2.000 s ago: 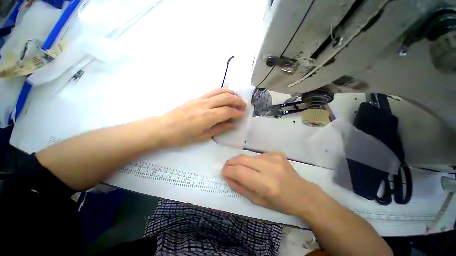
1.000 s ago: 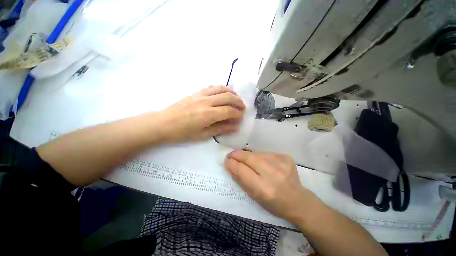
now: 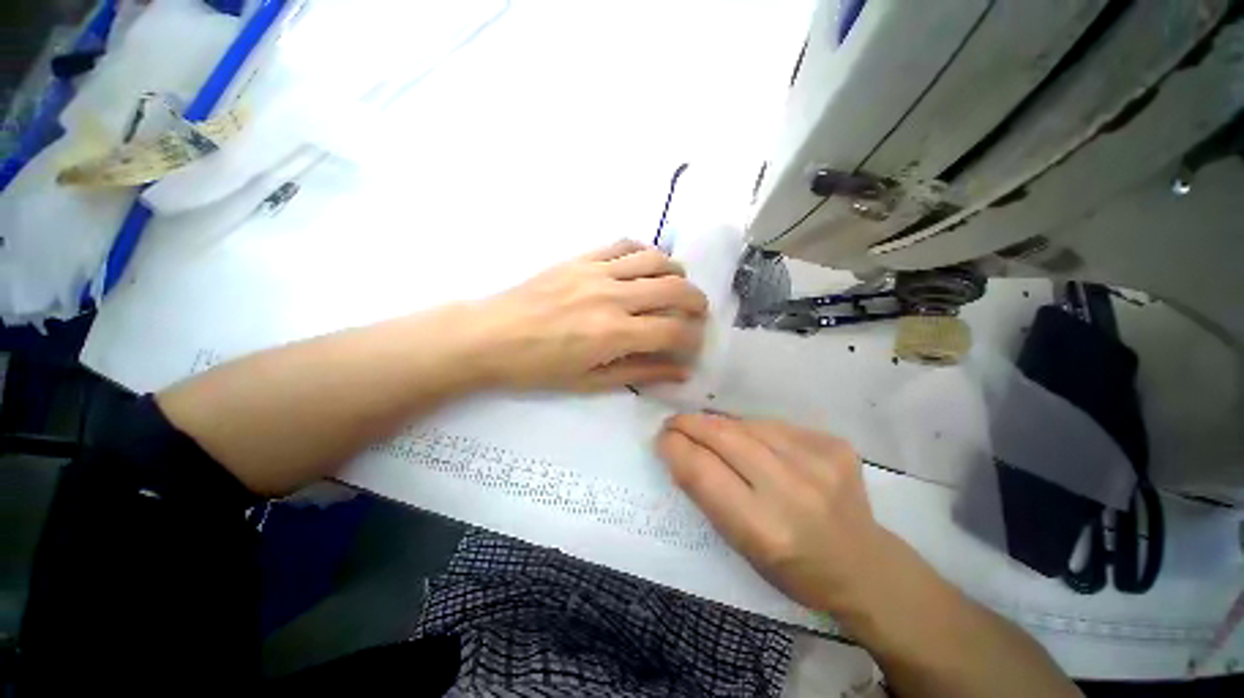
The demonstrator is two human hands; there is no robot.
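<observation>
A sheer white fabric piece (image 3: 716, 293) lies beside the presser foot area (image 3: 764, 286) of the sewing machine and nearly vanishes against the white table. My left hand (image 3: 614, 321) lies flat on it, palm down, fingers pointing toward the foot. My right hand (image 3: 771, 491) is nearer the table's front edge, its thumb and fingertips pinched together at the fabric's near end. The fabric under both hands is hidden, and the needle cannot be made out.
The machine head (image 3: 1010, 150) fills the upper right. Black-handled shears (image 3: 1130, 545) and a black item (image 3: 1078, 396) with a sheer piece (image 3: 1050, 443) over it lie at right. A blue-rimmed basket (image 3: 130, 246) with white pieces (image 3: 68, 246) stands at left. A printed ruler (image 3: 546, 488) runs along the front.
The whole view has shifted, so the table and machine sit further right and slightly lower. Both hands stay at the fabric near the foot, with little change in pose.
</observation>
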